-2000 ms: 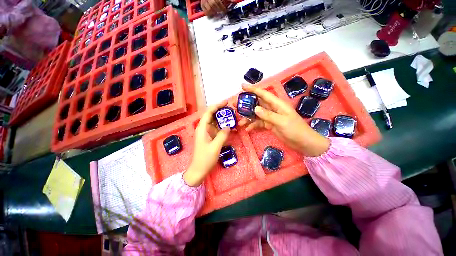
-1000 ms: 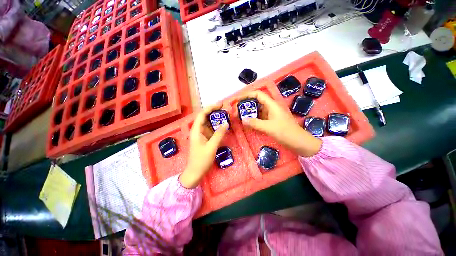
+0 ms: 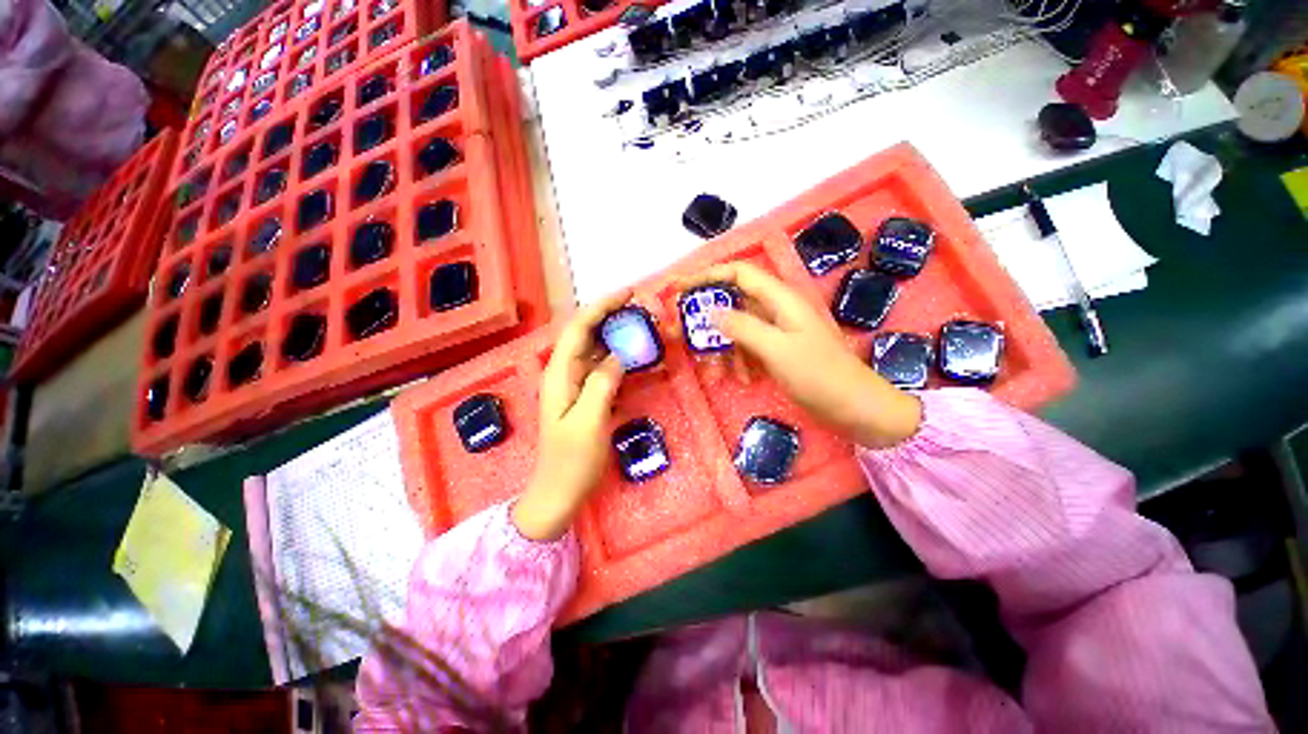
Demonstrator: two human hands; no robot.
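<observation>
My left hand [image 3: 577, 409] holds a watch head [image 3: 630, 339] whose screen is lit pale blue-white. My right hand [image 3: 796, 351] holds another watch head [image 3: 709, 317] with a lit screen of icons. Both are held side by side above the orange-red foam work tray [image 3: 689, 528]. Loose watch heads lie in its recesses: one at the left [image 3: 479, 422], one below my left hand [image 3: 640, 449], one in the middle [image 3: 768, 450] and several in the right recess [image 3: 866, 298].
Gridded foam trays [image 3: 481, 330] with watch heads stand at left. A record sheet [image 3: 337, 531] lies partly under the work tray. A dark watch head [image 3: 710, 215] sits behind it. Wired black fixtures [image 3: 775, 65] stand at back, a pen [image 3: 1064, 273] on paper at right. Another person's pink sleeve shows upper left.
The two held watch heads were moved apart slightly and levelled. The left one's screen changed from a patterned display to plain pale light. The right one's screen now shows icons.
</observation>
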